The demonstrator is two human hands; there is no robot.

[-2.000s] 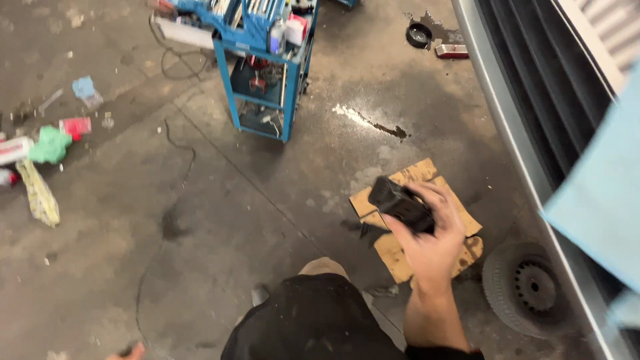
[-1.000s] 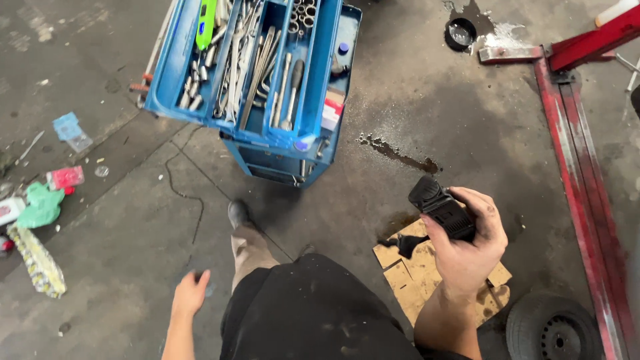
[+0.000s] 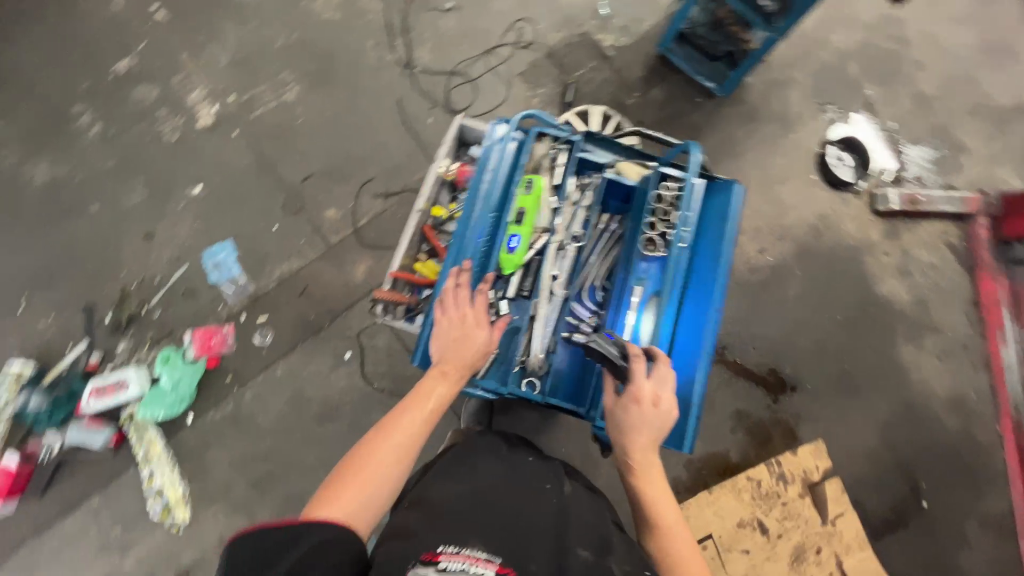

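A blue metal cantilever toolbox stands in front of me with its trays spread. My right hand holds a black object, its exact kind unclear, over the toolbox's near right part. My left hand lies with fingers spread at the left tray, near small sockets, and holds nothing that I can see. Above it is a bright green tool. Long wrenches fill the middle tray, beside a row of curved wrenches. Ring-shaped sockets sit in the right tray.
A grey bin of pliers adjoins the toolbox's left side. Plastic litter lies on the floor at left. Stained cardboard is at lower right, a red metal beam at far right. A cable trails behind; another blue rack stands farther back.
Both hands have come to the toolbox; the left was low beside my body, the right above the cardboard. The black object remains in my right hand. The view has shifted toward the toolbox.
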